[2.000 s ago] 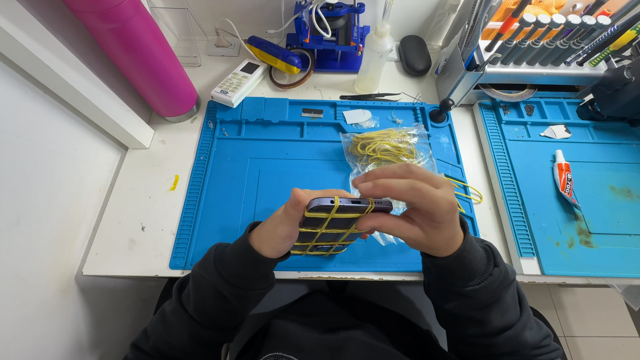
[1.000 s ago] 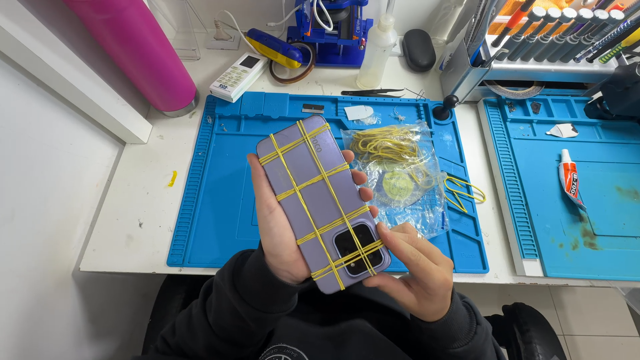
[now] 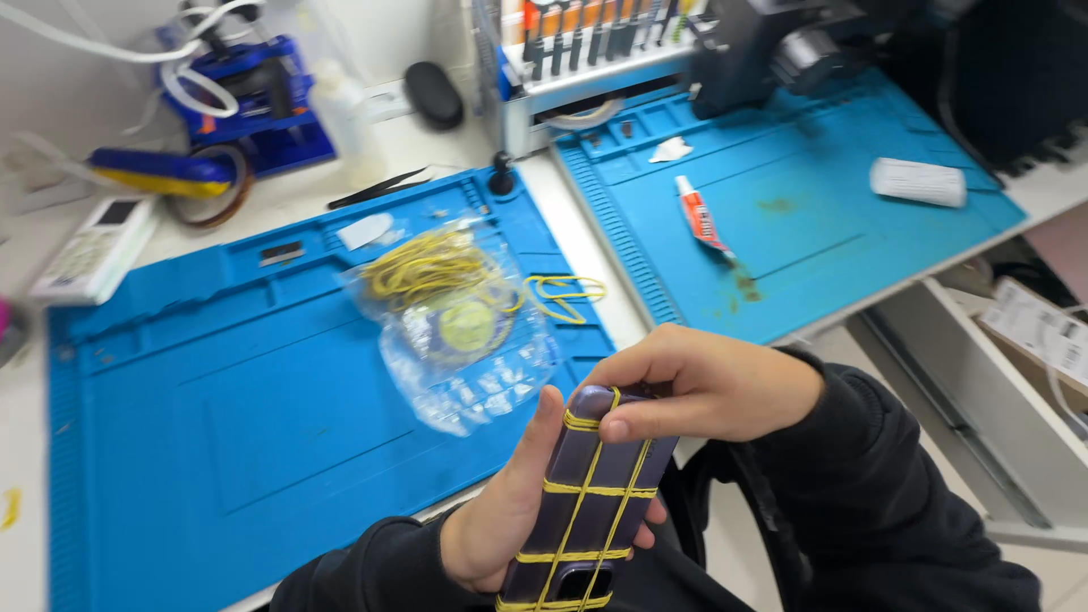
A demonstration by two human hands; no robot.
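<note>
A purple smartphone [image 3: 586,510] is wound lengthwise and crosswise with yellow rubber bands [image 3: 595,490]. Its back faces up, with the camera block at the lower end. My left hand [image 3: 510,501] holds it from beneath and along its left side, fingertips showing at the right edge. My right hand [image 3: 705,387] grips the phone's upper end between thumb and fingers. Beyond the phone, a clear plastic bag [image 3: 476,374] of yellow rubber bands [image 3: 433,268] lies on the blue work mat [image 3: 280,425]. Loose rubber bands [image 3: 565,297] lie at the bag's right.
Tweezers [image 3: 378,188], a remote control [image 3: 98,246], a tape roll [image 3: 212,183] and a plastic bottle [image 3: 344,119] stand or lie behind the mat. An adhesive tube [image 3: 704,219] rests on the second blue mat [image 3: 816,246]. An open drawer [image 3: 943,408] is at the right.
The view has swung to the right. The phone has turned so its camera block is nearer my body, and my right hand has moved from the camera end to the opposite end.
</note>
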